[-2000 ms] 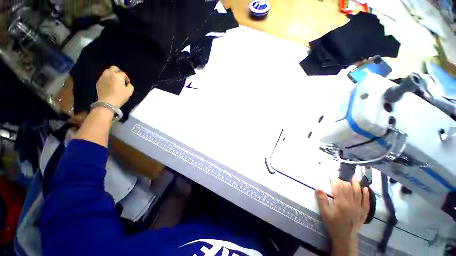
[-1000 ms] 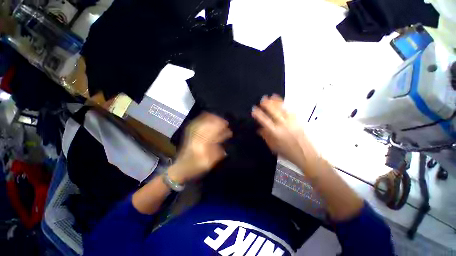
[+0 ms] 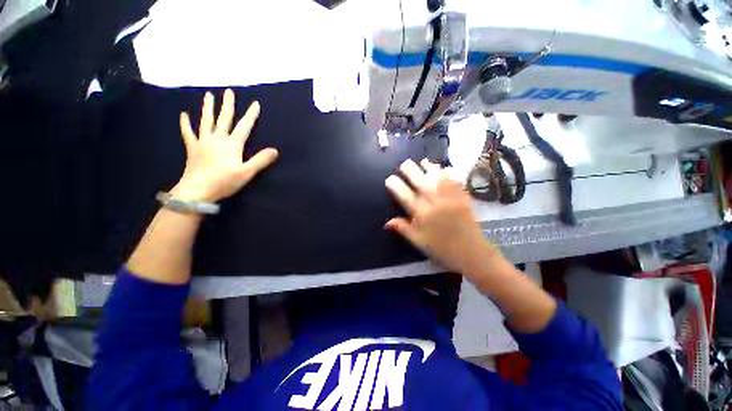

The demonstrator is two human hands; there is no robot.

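Note:
A large black fabric panel [image 3: 321, 217] lies flat across the machine table, its right part beside the needle area. My left hand [image 3: 218, 152] lies palm down on it with fingers spread. My right hand [image 3: 433, 207] rests at the panel's right end, just in front of the presser foot, fingers apart and slightly blurred. The white sewing machine head [image 3: 401, 72] stands over the panel. The presser foot and needle are partly hidden under the head.
Shears' wrapped handles [image 3: 496, 175] lie right of my right hand. A dark fuzzy strip [image 3: 559, 172] lies beyond them. The ruler-marked table edge [image 3: 598, 225] runs along the front. A red and white basket [image 3: 700, 297] stands at the right. Black fabric [image 3: 48, 160] covers the left.
The view has swung right towards the machine. The black panel, earlier handled near the table's front edge, now lies flat by the needle area. My hands have moved apart and rest on it.

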